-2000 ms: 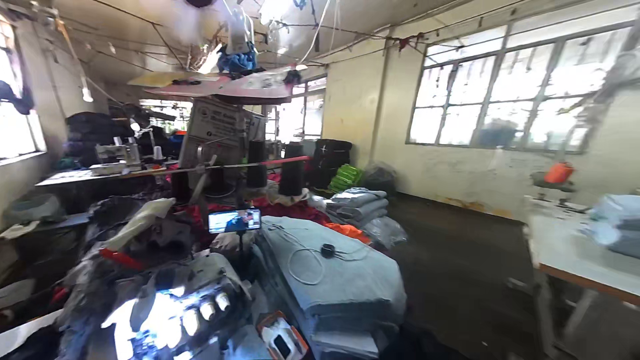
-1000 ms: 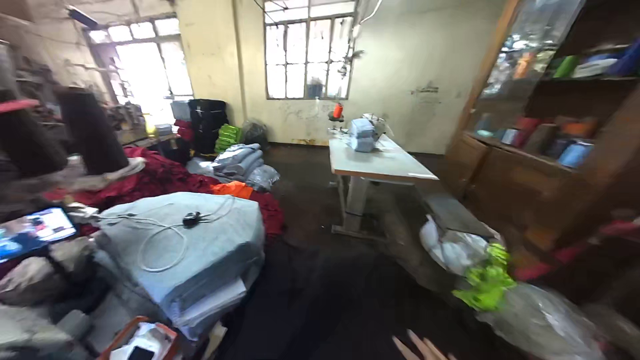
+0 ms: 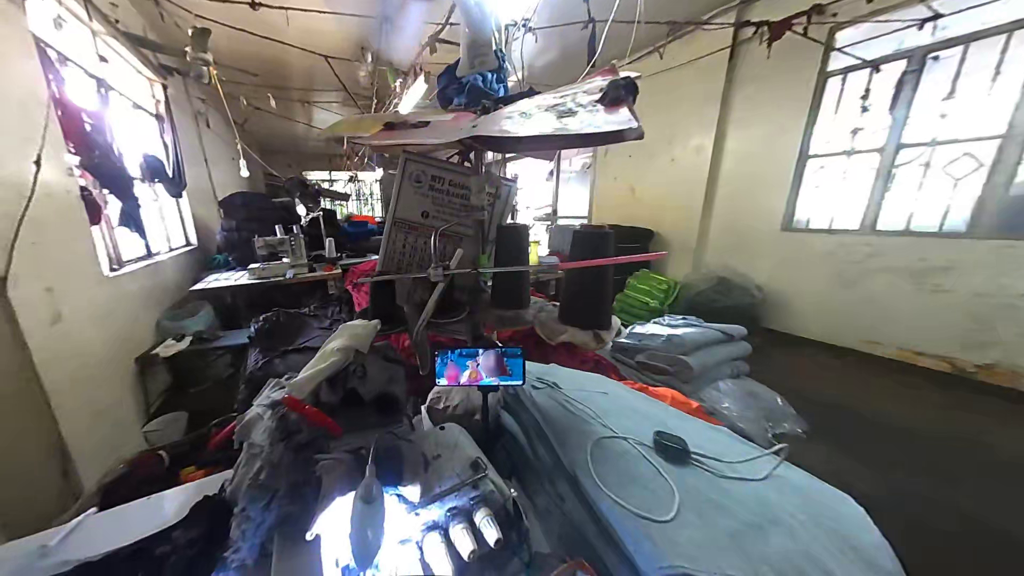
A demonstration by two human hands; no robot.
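Neither of my hands shows in the head view now, so what they hold or touch is hidden. Low in the middle, a sewing machine head [image 3: 452, 480] with several tension dials [image 3: 462, 534] is lit by a bright lamp. A smartphone [image 3: 480, 366] with a lit screen stands on a holder behind it. To the right lies a big stack of light blue fabric [image 3: 720, 496], with a white cable [image 3: 632, 512] and a small black device [image 3: 671, 447] on top. Cones of black thread [image 3: 586, 280] stand beyond, near a thin rod [image 3: 520, 268].
Folded grey-blue fabric [image 3: 688, 348] and a clear plastic bag [image 3: 752, 408] lie at the right, beside dark floor. Another sewing machine [image 3: 280, 252] stands on a table at the back left. Cloth scraps [image 3: 272, 456] hang at the near left. Wires cross overhead.
The view has swung right and then back left. Fingers that showed at the bottom edge one second ago are out of view now.
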